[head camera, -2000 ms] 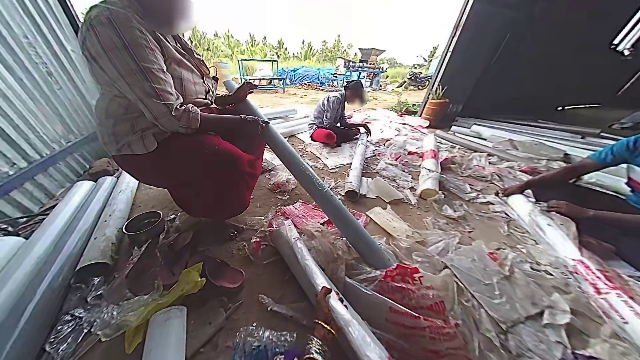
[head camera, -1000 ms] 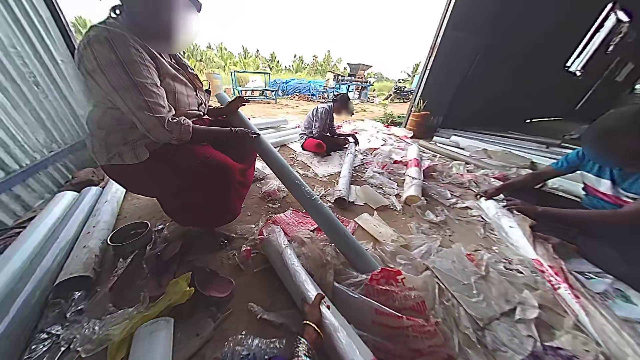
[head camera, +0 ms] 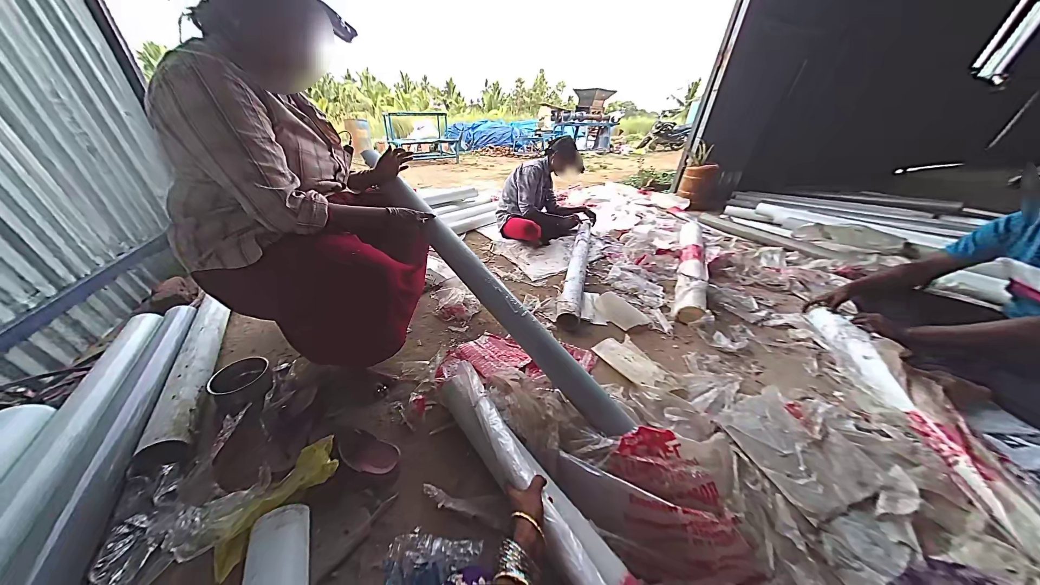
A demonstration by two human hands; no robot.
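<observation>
My left hand [head camera: 528,504], with bangles at the wrist, is at the bottom centre, its fingers against the left side of a pipe wrapped in clear plastic film [head camera: 516,459]. That pipe lies slanted on the ground, its near end cut off by the frame. Some fingers are hidden. My right hand is not in view. Just beyond the wrapped pipe, a bare grey pipe [head camera: 496,292] slopes down from the hands of a crouching person [head camera: 244,162]. Crumpled clear film with red print [head camera: 674,487] lies on the right side of the wrapped pipe.
Several pipes [head camera: 89,431] lie at left by the corrugated metal wall [head camera: 65,162], near a dark round container [head camera: 240,382]. A seated person [head camera: 536,195] handles a pipe [head camera: 575,272] farther back. At right, another person's hands touch a wrapped pipe [head camera: 861,357]. Loose film covers much ground.
The crouching person's nearer hand has moved along the grey pipe, and its fingers now reach across it. My left hand stays beside the wrapped pipe.
</observation>
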